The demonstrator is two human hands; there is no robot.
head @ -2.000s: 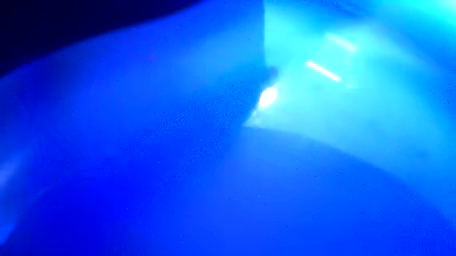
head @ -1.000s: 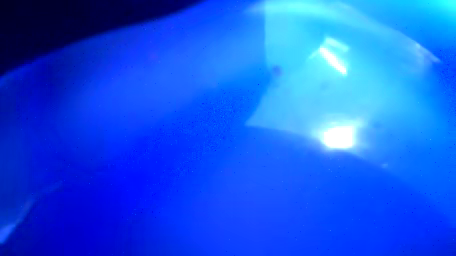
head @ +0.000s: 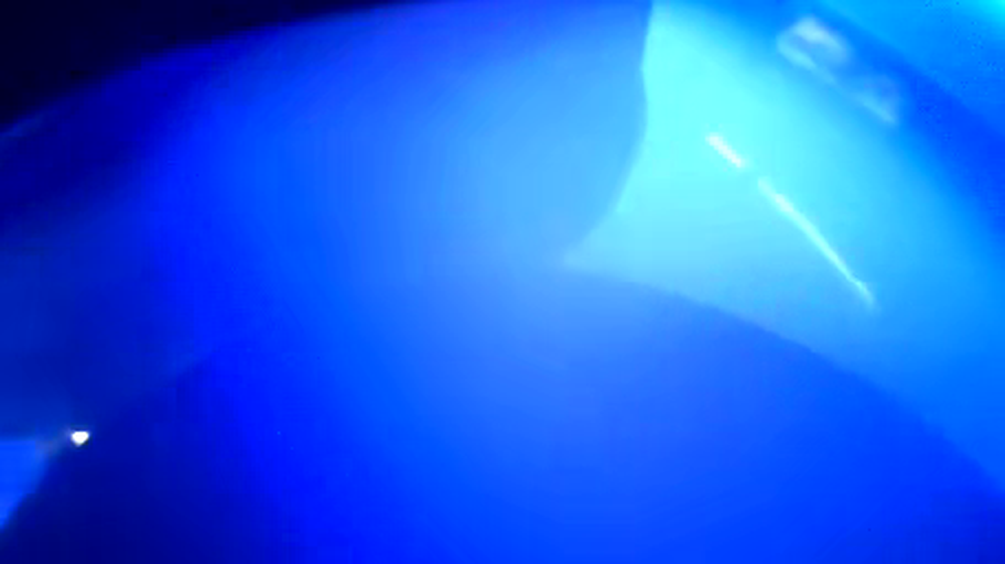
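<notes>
A smooth blue surface [head: 474, 386], perhaps a plastic sheet, bag or container, fills almost the whole head view close up. A paler cyan area [head: 727, 220] with a curved lower edge lies at the upper right. A thin white glint [head: 810, 234] runs slantwise across it. What the surface belongs to cannot be told. Neither my left hand nor my right hand can be seen, and no held thing shows.
A dark area [head: 88, 39] is at the upper left corner. A small white bright spot [head: 79, 437] and a paler blue patch [head: 20, 472] are at the lower left edge. Blurred whitish reflections [head: 821, 50] show at the upper right. Nothing else can be made out.
The large white glare spot on the cyan area is gone and a long thin slanted glint shows there. The cyan area's left edge has moved right. A small bright spot has appeared at the lower left.
</notes>
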